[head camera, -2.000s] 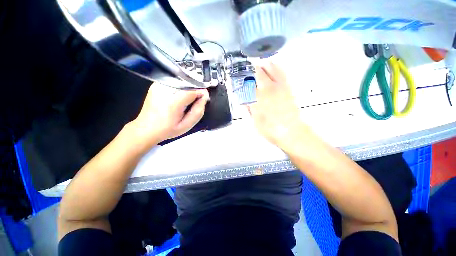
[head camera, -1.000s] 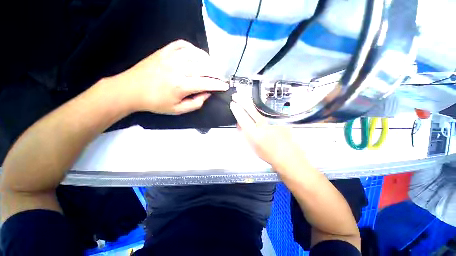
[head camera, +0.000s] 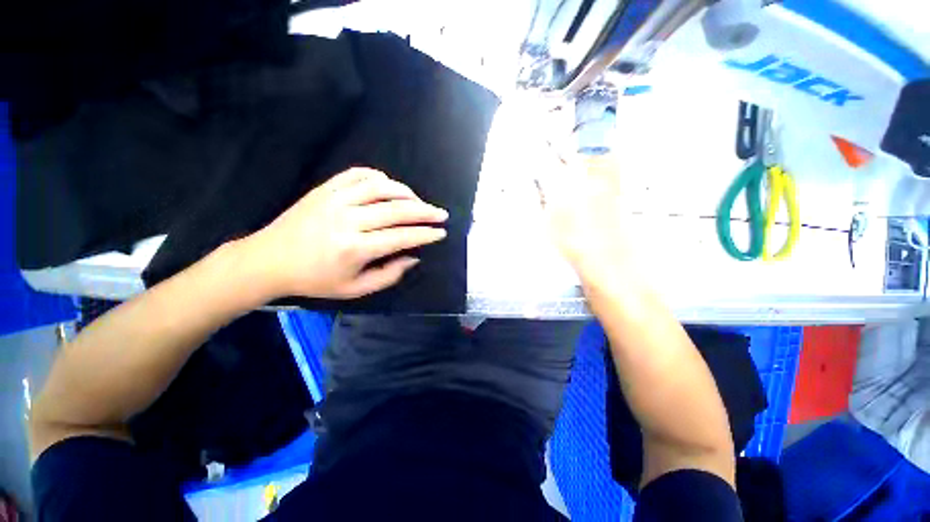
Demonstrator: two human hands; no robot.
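Note:
A black fabric panel [head camera: 408,133] lies on the white table left of the needle area, with its right edge towards the machine. My left hand [head camera: 357,235] rests on it, fingers slightly apart and pointing right; no grip shows. My right hand [head camera: 579,199] is on the bare table right of the panel, overexposed, so its fingers are hard to tell. The white sewing machine head [head camera: 704,61] with "JACK" lettering is at the top right. Glare hides most of the presser foot and needle.
Scissors [head camera: 757,209] with green and yellow loops lie right of my right hand. A black fabric heap [head camera: 92,194] is at the left. The ruler-marked table edge [head camera: 551,306] runs in front. Below are blue crates [head camera: 579,428], black heaps [head camera: 235,398] and a red-orange bin [head camera: 824,372].
The view has shifted. The panel has moved away from the needle area and lies flat to its left. My left hand has moved back onto it; my right hand has left the cloth.

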